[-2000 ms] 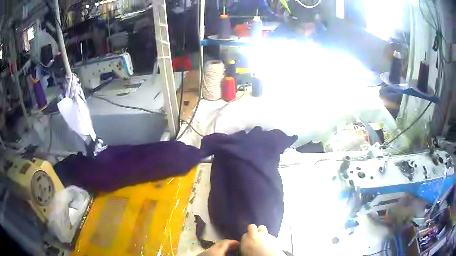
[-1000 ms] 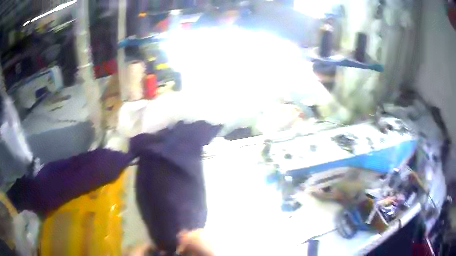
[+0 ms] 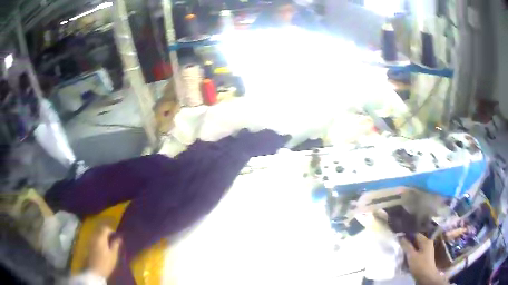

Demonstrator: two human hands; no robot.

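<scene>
The dark purple garment piece (image 3: 184,189) lies slantwise left of the machine head, partly over the yellow package (image 3: 150,264). My left hand (image 3: 103,250) is blurred at the cloth's lower left edge over the package, and its fingers appear closed on the edge. My right hand (image 3: 420,259) is below the right part of the white and blue sewing machine (image 3: 401,170), beside the tool box. Its fingers reach a small dark area, and what they touch is unclear. A pale, overexposed shape is left of it. The needle area is lost in glare.
The tool box (image 3: 465,236) with small items is at the right table end. A red thread cone (image 3: 209,92) and a cream cone (image 3: 191,84) stand behind. A pole (image 3: 133,67) rises at the back left, and dark cones (image 3: 389,44) stand on the blue-armed stand.
My hands were together at the cloth's lower end and are now apart, left over the package, right by the tool box. The cloth has swung left. The camera view has shifted.
</scene>
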